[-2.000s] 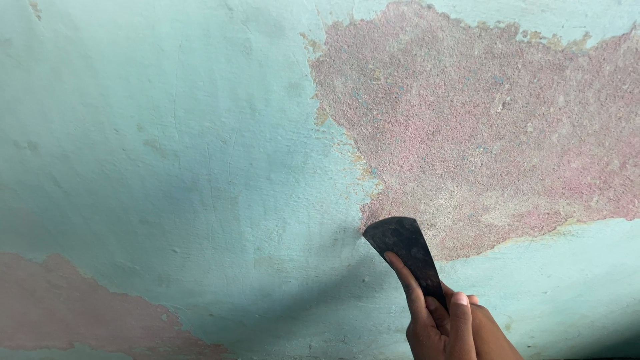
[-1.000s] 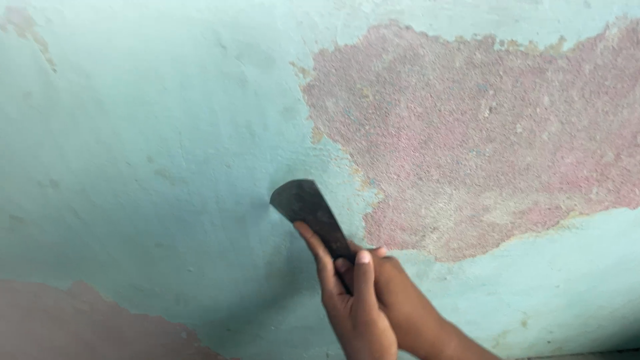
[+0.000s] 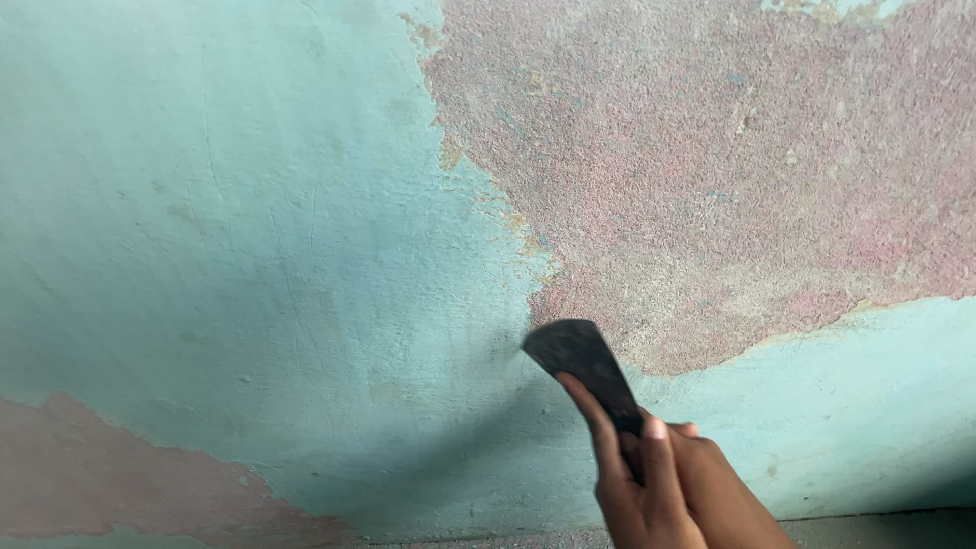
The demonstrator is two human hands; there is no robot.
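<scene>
A dark, flat metal scraper [image 3: 583,358] with a flared, curved edge is tilted up to the left against the wall. Its edge lies at the lower left border of the large bare pink patch [image 3: 686,191], where turquoise paint [image 3: 343,267] begins. My left hand [image 3: 644,496] is closed around the narrow handle part, one finger stretched along the blade's left side. My right hand [image 3: 724,480] comes from the lower right and grips behind and beside the left one; its fingers are partly hidden.
Another bare pink patch [image 3: 114,480] spreads over the lower left of the wall. Ragged, flaking paint [image 3: 526,244] edges the large patch. Along the bottom runs a ledge or floor edge [image 3: 854,528] with small debris. A shadow falls left of the hands.
Both hands and the scraper were over turquoise paint left of the patch one second ago; they have moved right, back to the patch's lower border, where they also were two seconds ago.
</scene>
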